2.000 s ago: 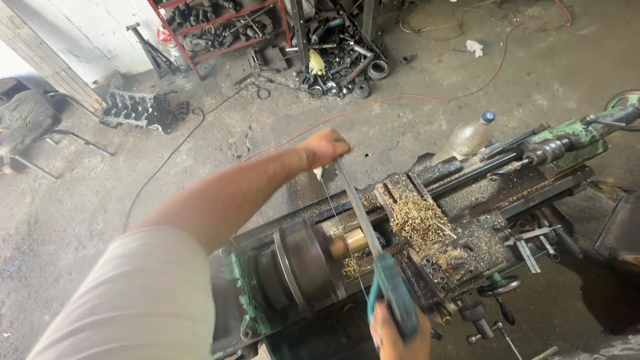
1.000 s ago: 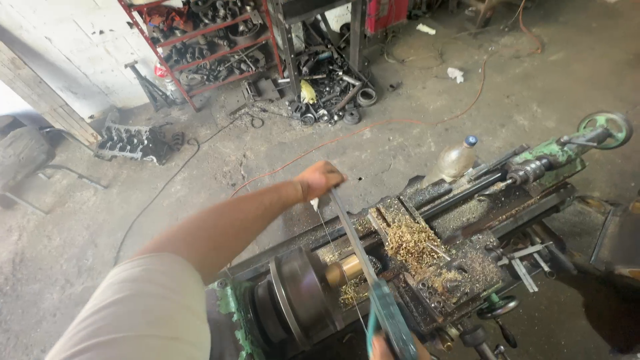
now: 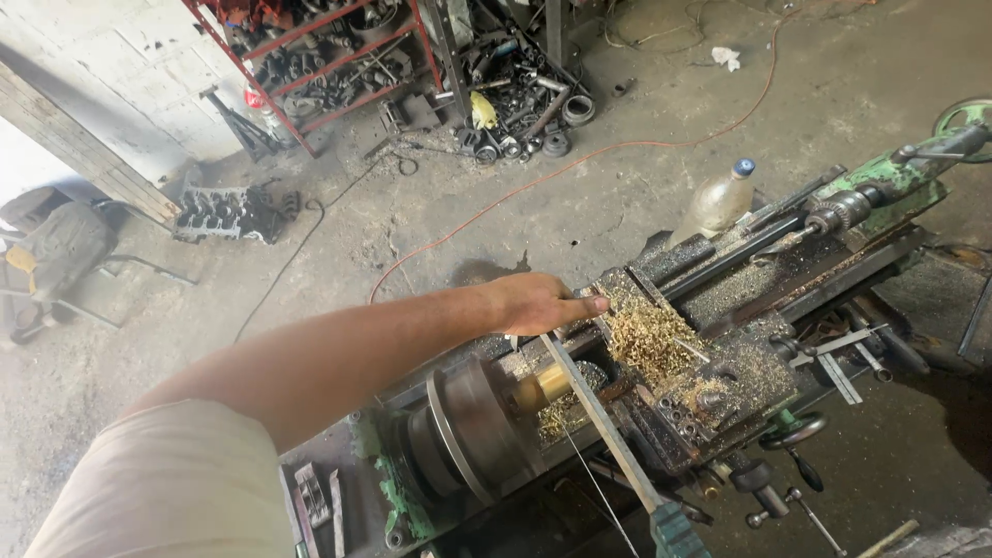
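My left hand (image 3: 546, 304) grips the far end of a hacksaw (image 3: 601, 418), its thumb stretched out toward metal chips. The saw's frame slants down to a green handle (image 3: 676, 533) at the bottom edge, and its thin blade (image 3: 601, 480) runs to the left of the frame. A brass-coloured cylindrical workpiece (image 3: 549, 383) sticks out of the lathe chuck (image 3: 480, 430), beneath the saw frame. Where the blade meets the workpiece is not clear. My right hand is out of view.
Brass-coloured chips (image 3: 651, 337) cover the lathe carriage. A drill chuck (image 3: 841, 211) sits on the tailstock, and a caliper (image 3: 841, 360) lies at the right. Behind the lathe stands a plastic bottle (image 3: 717, 198). An orange cable (image 3: 542, 180), an engine block (image 3: 225, 213) and metal parts (image 3: 527, 108) are on the floor.
My right hand, on the saw's handle in the earlier frames, has left the view at the bottom. My left thumb now sticks out to the right from the saw's far end.
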